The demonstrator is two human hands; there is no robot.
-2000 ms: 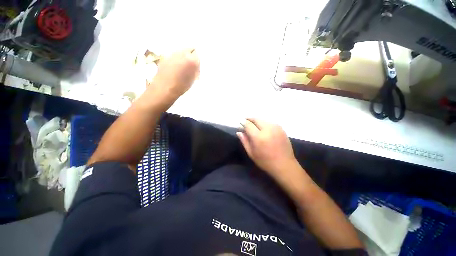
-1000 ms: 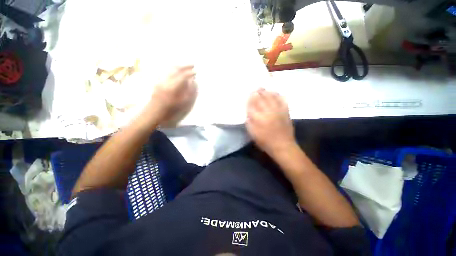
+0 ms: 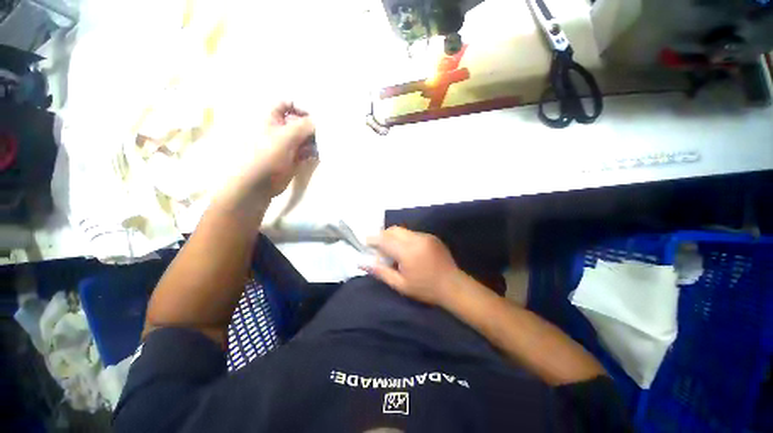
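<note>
A white fabric panel hangs over the table's front edge toward my lap, and its upper part blends into the bright table. My right hand pinches its edge near my lap. My left hand is closed over the white cloth on the table, with a cream strip running down from it. What its fingers hold is washed out. More cream strips lie curled to the left of my left hand.
Black-handled scissors lie on the machine bed at right, beside an orange-red mark below the needle area. A blue basket at lower right holds white folded cloth. Another blue basket stands below the table at left.
The view has shifted, so the machine and scissors sit further left. My right hand has moved from the table edge down to my lap with the cloth edge. A cream strip now shows below my left hand.
</note>
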